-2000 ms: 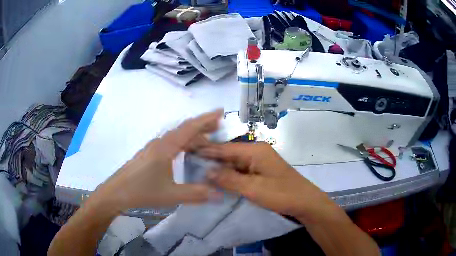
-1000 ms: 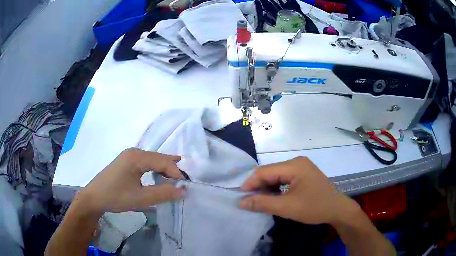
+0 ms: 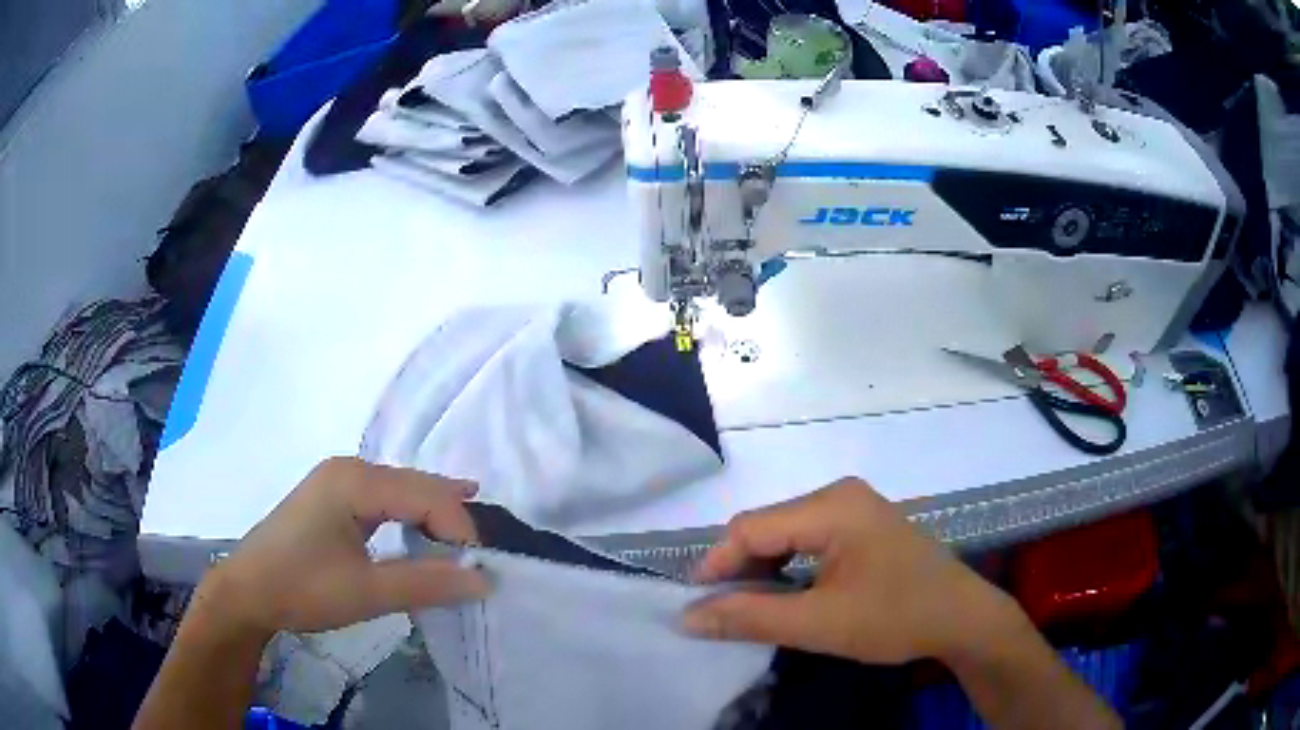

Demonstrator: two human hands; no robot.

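Note:
A pale grey fabric piece with a dark face (image 3: 599, 642) hangs over the table's front edge, held between my hands. Its upper edge is parted and shows a dark strip. My left hand (image 3: 357, 556) pinches it at the left end, my right hand (image 3: 820, 571) pinches it at the right. More of the grey fabric (image 3: 499, 399) lies bunched on the table beyond my hands, with a dark triangular part (image 3: 663, 392) reaching the presser foot (image 3: 684, 331) of the white sewing machine (image 3: 884, 164). Whether the foot presses on it cannot be told.
Red and black scissors (image 3: 1069, 399) lie right of the fabric. A stack of grey pieces (image 3: 528, 107) lies behind left, near a blue bin (image 3: 321, 72). A green dish (image 3: 791, 50) is behind the machine. Grey bundles (image 3: 86, 385) are at left, a red container (image 3: 1091, 563) below the table edge.
My hands have come down from near the needle with the fabric, which is now spread out. Since a second ago its held edge has opened and shows more of the dark strip.

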